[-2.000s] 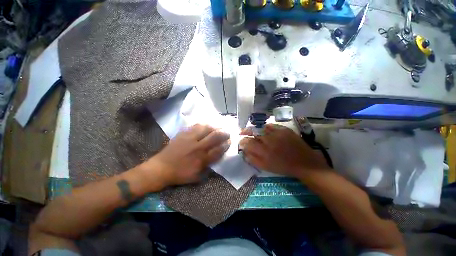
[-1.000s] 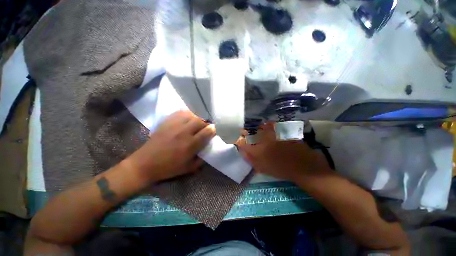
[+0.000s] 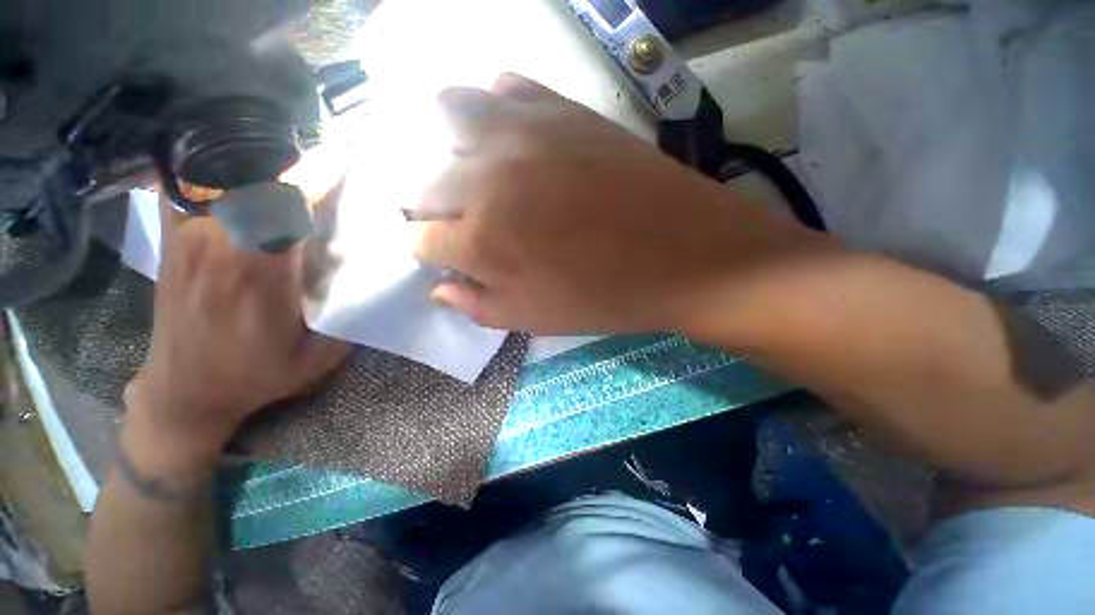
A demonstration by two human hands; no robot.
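Observation:
A brown woven panel (image 3: 384,435) lies at the table's front edge with a corner over the green strip. A smooth white strip (image 3: 414,327) lies on top of it, its upper part washed out by the lamp. My left hand (image 3: 228,315) is down on the layers at the left, its fingertips partly hidden by the machine head. My right hand (image 3: 564,216) is over the strip with bent fingers touching it. A small dark line shows at its fingertips; I cannot tell what it is. Needle and presser foot cannot be made out.
The dark, blurred machine head (image 3: 180,72) looms at the upper left, close above my left hand. A green measuring-scale strip (image 3: 636,390) runs along the front edge. White pieces under clear plastic (image 3: 925,132) lie at the right. A metal part with a screw (image 3: 645,54) stands behind my right hand.
The view has swung closer and to the right, so the machine head now shows at the left. My right hand has shifted over the white strip, and its fingers now show in front of the machine.

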